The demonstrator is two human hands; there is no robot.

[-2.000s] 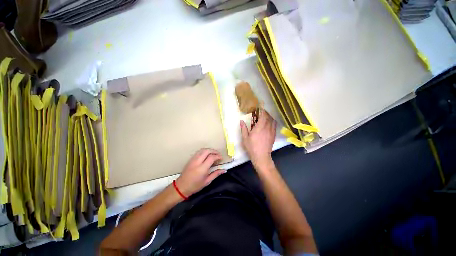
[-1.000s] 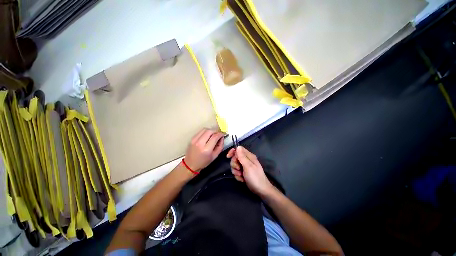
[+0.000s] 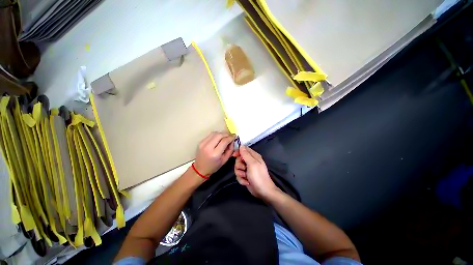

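A beige bag body (image 3: 161, 114) lies flat on the table, with yellow edge binding down both sides and two grey tabs at its top edge. My left hand (image 3: 212, 152) is at its near right corner, fingertips pinched on the corner. My right hand (image 3: 254, 171) holds small thread snips (image 3: 237, 143), with the blades at that corner, touching or nearly touching my left fingertips. The glue bottle (image 3: 239, 64) lies on the table to the right of the bag body.
A fanned stack of bag bodies (image 3: 52, 171) with yellow ends is at the left. Another stack (image 3: 358, 41) is at the right. A white rag (image 3: 82, 85) lies by the left stack. Brown parts (image 3: 18, 57) are at far left. A waste bin (image 3: 176, 230) is below the table edge.
My right hand left the bottle's side and came to the bag corner with the snips. Since the last frame, the blades have moved up to my left fingertips. The view has shifted.
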